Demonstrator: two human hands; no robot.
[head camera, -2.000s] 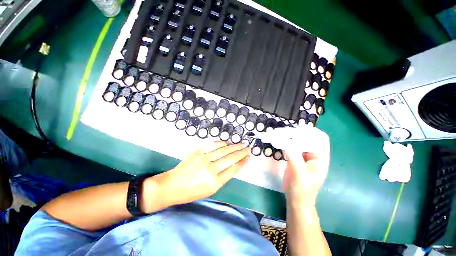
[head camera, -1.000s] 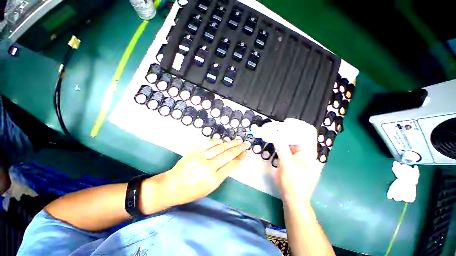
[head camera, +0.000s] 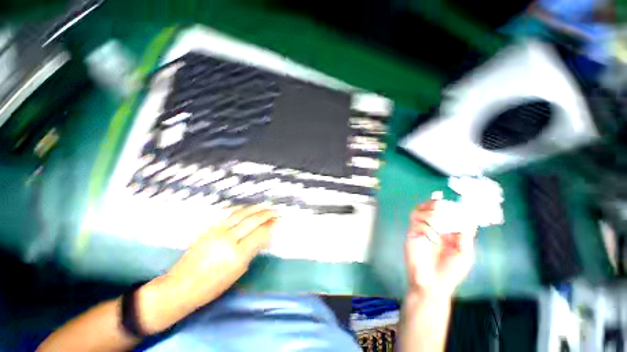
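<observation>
The whole view is blurred by motion. My left hand (head camera: 223, 242) lies at the near edge of the rows of small black cylinders (head camera: 206, 182) on the white board (head camera: 313, 240). Its fingers are extended and close together; whether it holds a part cannot be told. My right hand (head camera: 440, 251) is off the board at the right, with white cloth (head camera: 450, 214) at its fingers. A further white wipe (head camera: 483, 199) touches or overlaps it. The black grooved tray (head camera: 309, 127) lies on the board, with dark parts in its left half.
A white blower (head camera: 515, 124) with a round black grille stands at the back right. A second black tray (head camera: 552, 227) is at the far right. A blurred clear bottle (head camera: 111, 63) stands at the upper left beside yellow tape (head camera: 110, 148).
My right hand has moved right, away from the cylinders, to the wipe near the blower. My left hand stays by the cylinder rows. The camera view has swung to the right.
</observation>
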